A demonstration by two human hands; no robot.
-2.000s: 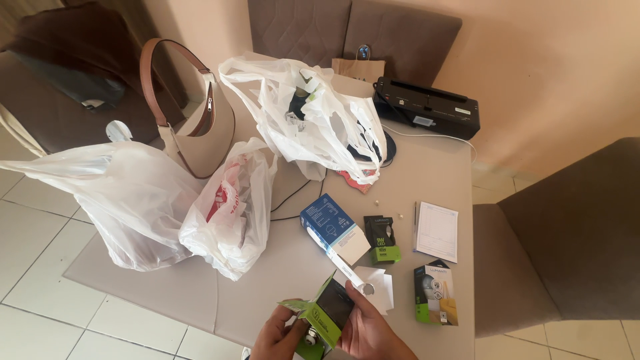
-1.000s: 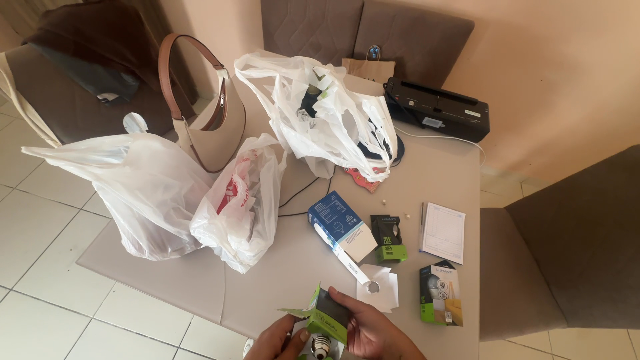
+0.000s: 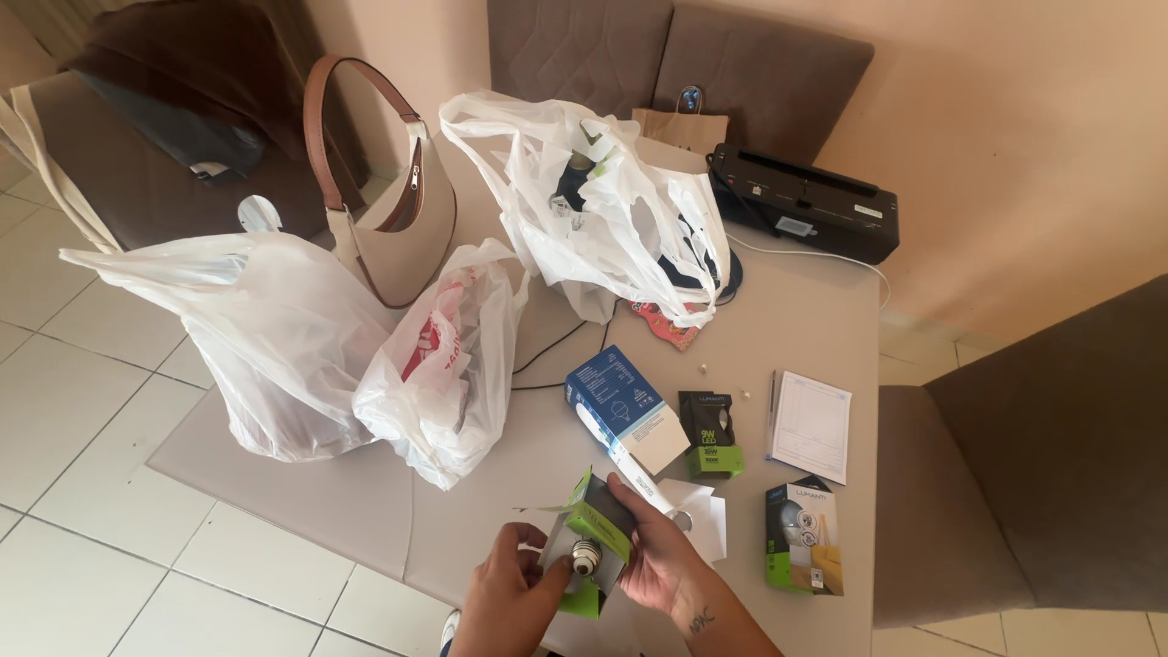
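Observation:
Near the front edge of the table, my right hand (image 3: pixel 652 543) holds an opened green and black light bulb box (image 3: pixel 607 516) from its right side. The metal screw base of a bulb (image 3: pixel 585 556) shows in the box's open end, facing me. My left hand (image 3: pixel 525 579) is at the box's left side, its thumb against the bulb's base and its other fingers curled by an open flap. The glass or plastic part of the bulb is hidden inside the box. Just beyond my hands lies a blue and white bulb box (image 3: pixel 625 401) with an opened white flap.
A black and green LED box (image 3: pixel 712 433), another bulb box (image 3: pixel 803 538) and a notepad with a pen (image 3: pixel 812 427) lie to the right. White plastic bags (image 3: pixel 274 347) and a beige handbag (image 3: pixel 401 246) stand left. A black printer-like device (image 3: pixel 803 201) sits at the back.
The box in my hands has turned, so its open end and the bulb's screw base now face me more. My left thumb has come onto the base.

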